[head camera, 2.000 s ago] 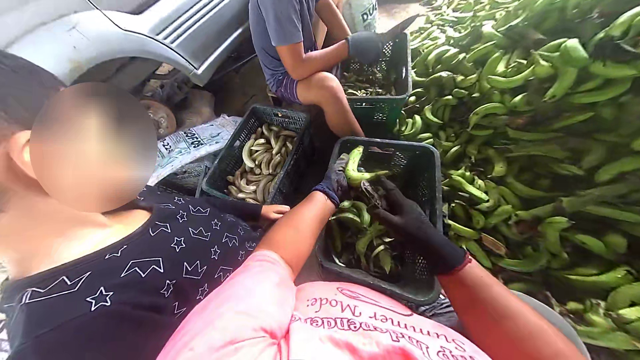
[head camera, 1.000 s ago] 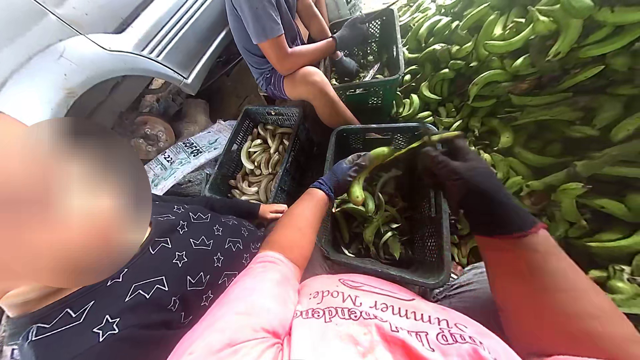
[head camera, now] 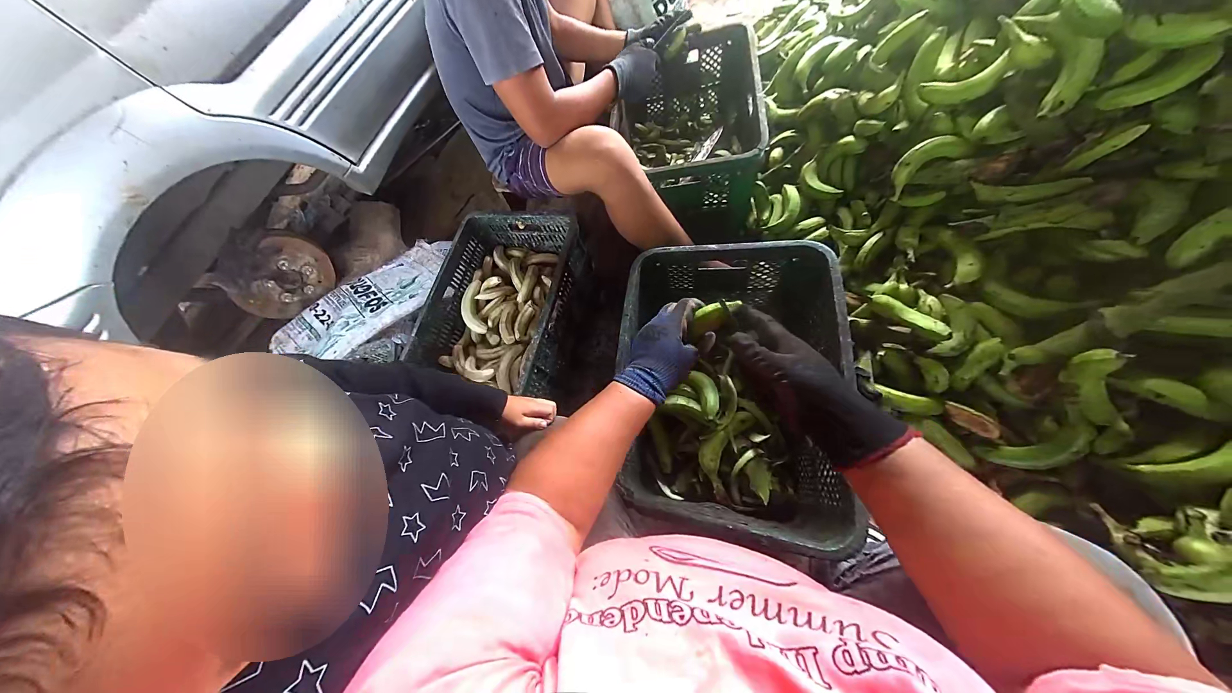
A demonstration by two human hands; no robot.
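A green plantain (head camera: 715,315) is held over a dark plastic crate (head camera: 736,525) in front of me. My left hand (head camera: 662,354), in a blue glove, grips its left end. My right hand (head camera: 804,385), in a black glove, is at the plantain's right end with bent fingers; whether it grips the fruit or a blade is hidden. Below both hands, green peels and plantain pieces (head camera: 712,428) lie inside the crate.
A crate of peeled plantains (head camera: 505,313) stands at left, beside a person in a dark patterned shirt (head camera: 423,462). Ahead, a gloved person (head camera: 539,87) sits by a green crate (head camera: 707,192). Green plantains (head camera: 1020,289) are heaped at right. A silver vehicle (head camera: 231,106) stands upper left.
My right hand has come back down and inward from beyond the crate's right edge, nearer my left hand. The seated person's hands have moved up over the green crate.
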